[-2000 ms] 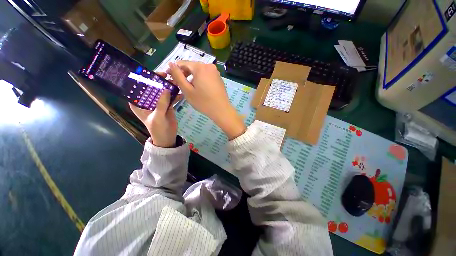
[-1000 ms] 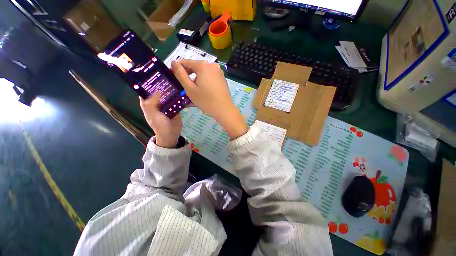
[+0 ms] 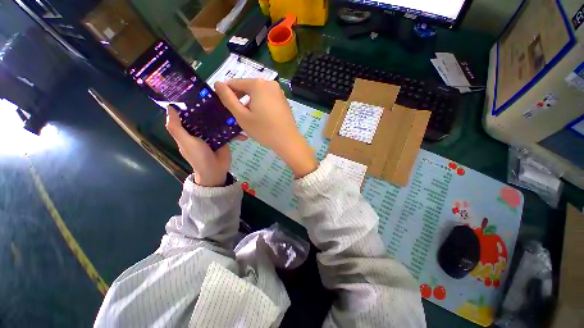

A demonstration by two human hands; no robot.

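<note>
A black smartphone (image 3: 186, 99) with a lit screen is tilted in my left hand (image 3: 205, 157), whose thumb is at the phone's lower left edge. My right hand (image 3: 259, 112) is curled beside the phone's right edge, with a small white rod-like end showing between its fingers; the rest of that item is hidden. A flattened brown carton (image 3: 390, 144) lies on the pale blue mat, partly over the keyboard. It bears a handwritten white label (image 3: 361, 122) and a second white label (image 3: 347, 168), partly covered by my right sleeve.
A black mouse (image 3: 459, 251) is on the mat's right. A black keyboard (image 3: 320, 75), a clipboard (image 3: 234, 70) and an orange-yellow ring holder (image 3: 282, 41) are behind. A large storage box (image 3: 522, 128) stands at right, above bagged items (image 3: 535, 173). A monitor (image 3: 422, 8) is at the top.
The phone first shifted up and right, then slightly left again, and its screen content changed. My left thumb has moved off the screen to the phone's left edge. My right hand has barely moved.
</note>
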